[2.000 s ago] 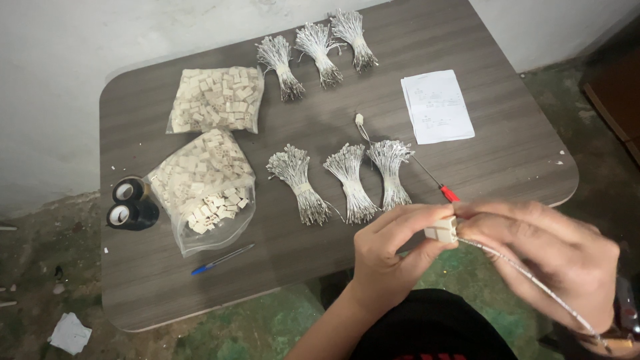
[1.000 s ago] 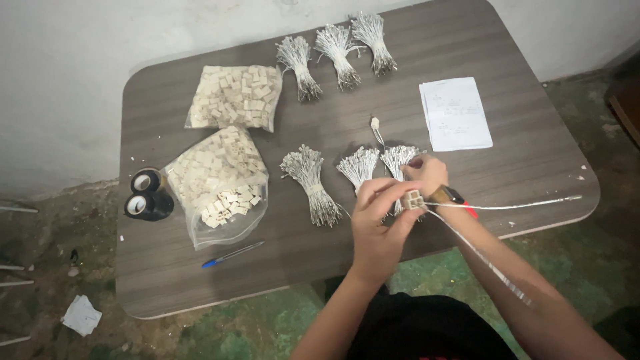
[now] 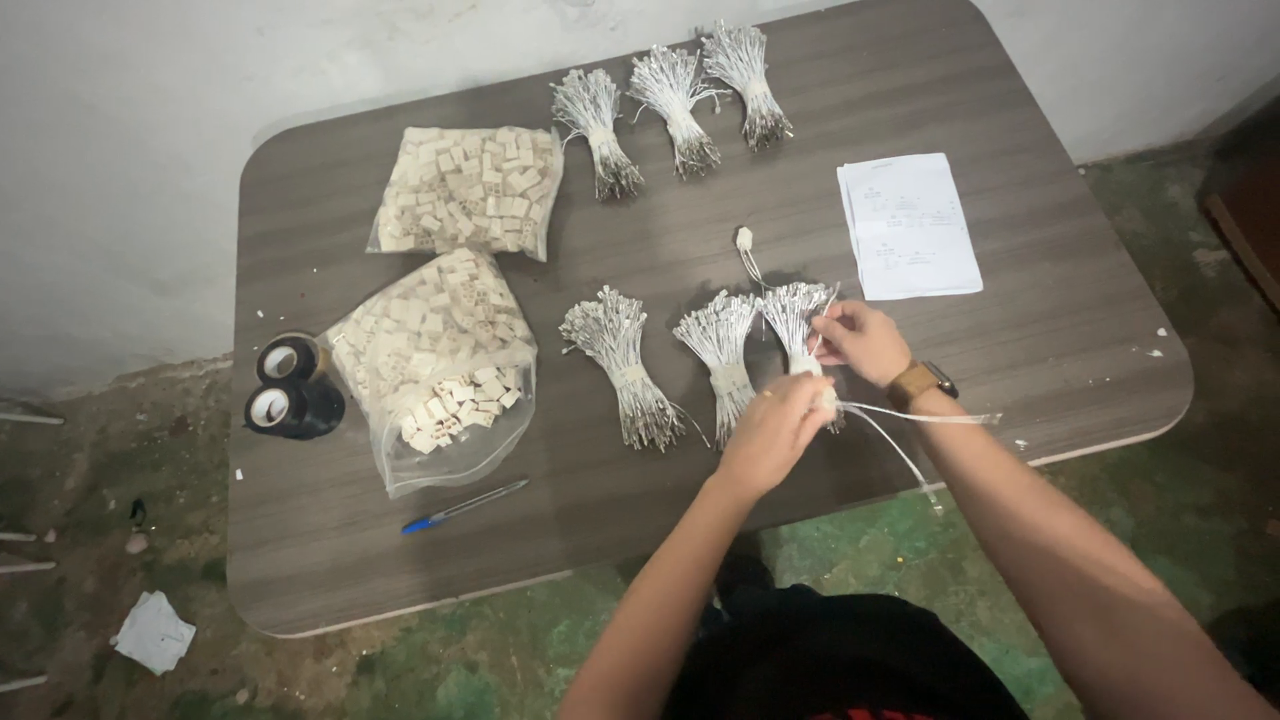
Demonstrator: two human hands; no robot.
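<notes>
Between the fingertips of my left hand (image 3: 775, 430) is a white plastic connector housing (image 3: 826, 398), with two white wires (image 3: 895, 450) trailing from it to the right. My right hand (image 3: 860, 340) pinches a thin white wire (image 3: 826, 318) at the right side of a tied bundle of white wires (image 3: 795, 310); whether that wire is free of the bundle I cannot tell. Two more wire bundles (image 3: 728, 340) (image 3: 625, 370) lie to the left. Behind them a small white connector with looped wires (image 3: 744, 240) rests on the table.
Three wire bundles (image 3: 680, 110) lie at the back. On the left are two plastic bags of white housings (image 3: 470, 190) (image 3: 430, 340), the nearer one open, two black tape rolls (image 3: 290, 385) and a blue pen (image 3: 465, 507). Printed paper sheets (image 3: 910, 228) lie back right.
My right hand has gone from the housing to the front right wire bundle. My left hand still holds the housing, now lower beside that bundle. Two wires trail from it.
</notes>
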